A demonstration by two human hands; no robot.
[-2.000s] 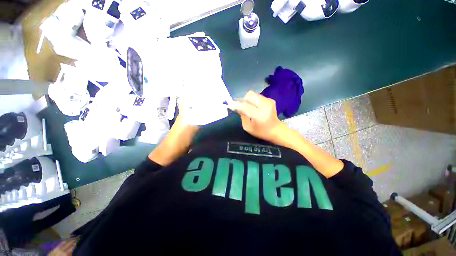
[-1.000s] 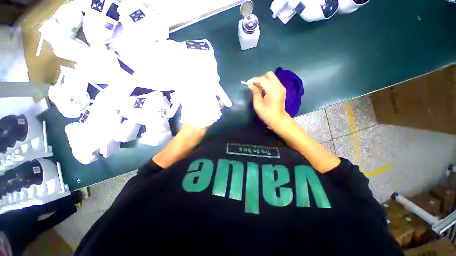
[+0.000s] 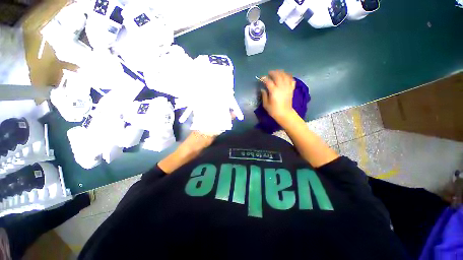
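Note:
My left hand (image 3: 197,144) holds a white security camera (image 3: 210,94) from below, at the edge of the heap; the fingers are mostly hidden under it. The camera's black lens panel faces up at its far end. My right hand (image 3: 278,94), slightly blurred, is on the left part of a crumpled purple cloth (image 3: 301,96) on the green mat. A thin pale stick (image 3: 260,78), perhaps a cotton swab, shows at its fingertips. Whether the fingers grip the stick or the cloth cannot be told.
White cameras (image 3: 109,117) lie heaped at left. An open-lidded bottle (image 3: 255,41) stands beyond my hands. More cameras (image 3: 327,12) are at the far edge. A white rack (image 3: 33,185) holds black-fronted units at far left. A person's purple clothing (image 3: 447,238) is at lower right, another's dark sleeve at lower left.
My right hand has moved off the camera onto the cloth. The held camera has turned and come slightly nearer. Purple and dark clothing has come into view at lower right.

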